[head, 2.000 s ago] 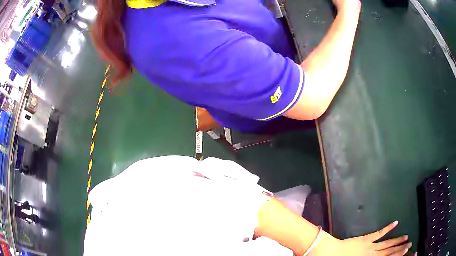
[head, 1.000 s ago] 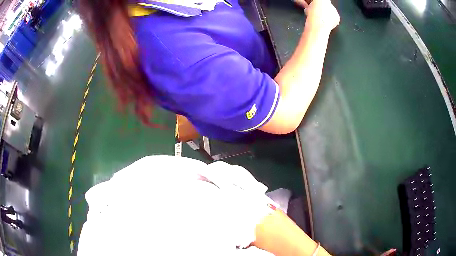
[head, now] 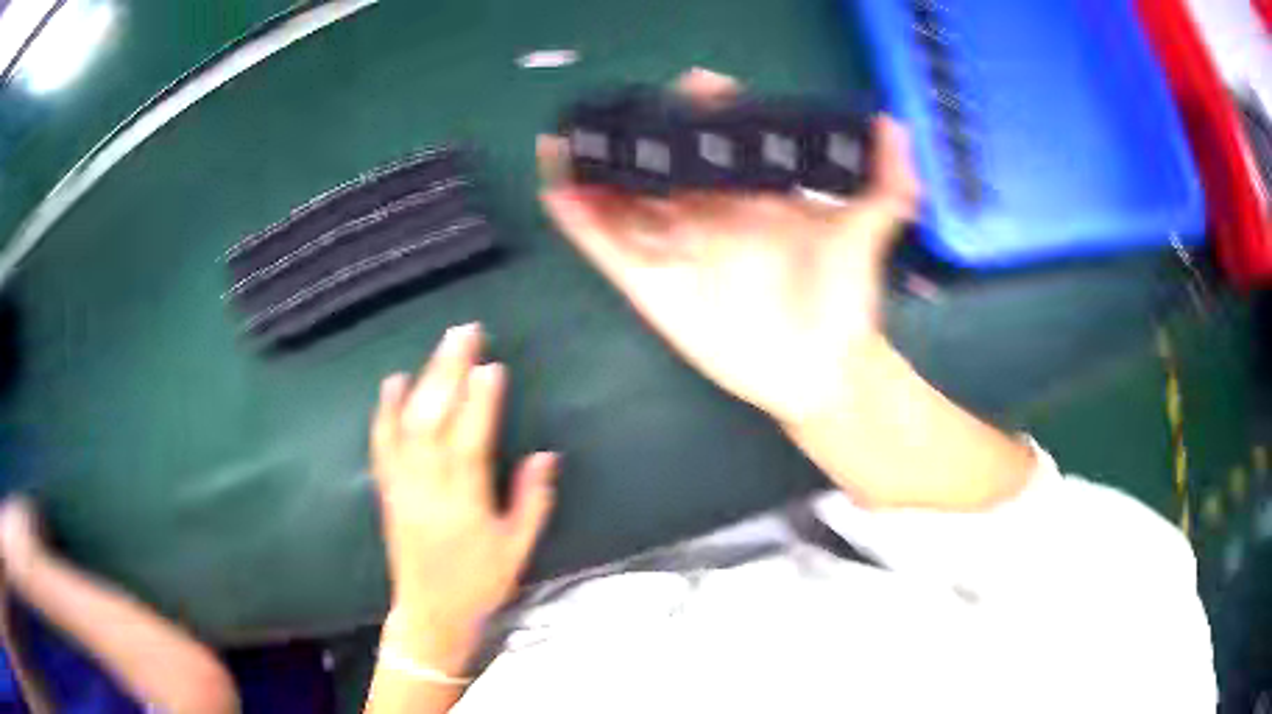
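Note:
My right hand (head: 753, 286) grips a row of several black power adapters (head: 712, 151) from below and both ends, above the bench. Their end faces with small pale rectangles show. My left hand (head: 453, 474) is empty with fingers apart, over the bench near its front edge. A dark block of grouped adapters (head: 366, 248) lies on the green bench top just beyond my left hand, with thin streaks of blurred pins. The picture is blurred by motion.
A blue tray (head: 1081, 154) with a dark row along its left side is at the right, and a red tray (head: 1228, 168) beyond it. A small white thing (head: 547, 59) lies at the back. Another person's arm (head: 119, 614) is at the lower left.
The view has swung right from the neighbouring person to the bench and trays. My right hand has come into view with the row of adapters. My left hand now shows whole.

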